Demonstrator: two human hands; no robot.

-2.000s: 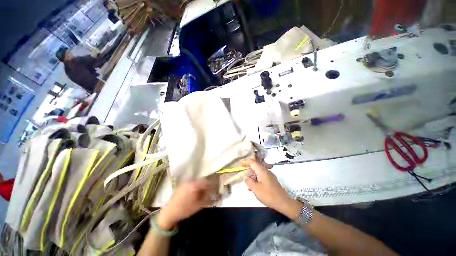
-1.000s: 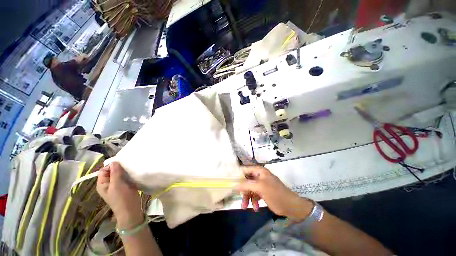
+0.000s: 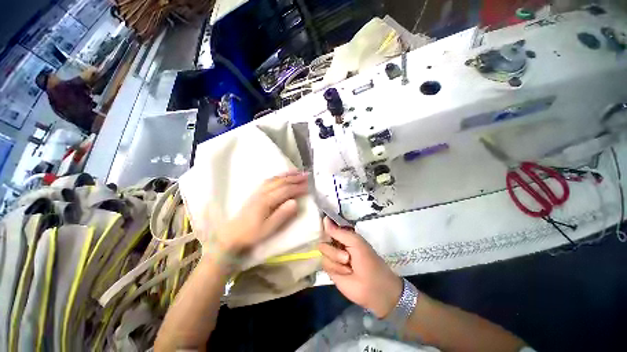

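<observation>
A beige panel (image 3: 237, 172) lies on the white machine table, left of the needle area, with a yellow tape line (image 3: 292, 256) near its front edge. My left hand (image 3: 265, 216) lies flat on top of the panel, fingers pointing toward the machine. My right hand (image 3: 350, 265) pinches the panel's dark grey edge (image 3: 335, 214) at its right side, just in front of the needle area. The white sewing machine (image 3: 440, 130) has black tension knobs at its needle end. The presser foot is too blurred to make out.
A thick bundle of yellow-lined panels (image 3: 65, 254) stands at the left, with loose beige strips (image 3: 148, 265) beside it. Red-handled scissors (image 3: 537, 189) and a purple-handled tool (image 3: 426, 152) lie to the right. A beige heap (image 3: 364, 51) is beyond the machine. A person (image 3: 69, 100) is at the far left.
My left hand has gone from the panel's left corner to its top, near the right side. My right hand has closed on the dark edge. The panel's stretched front edge has folded down.
</observation>
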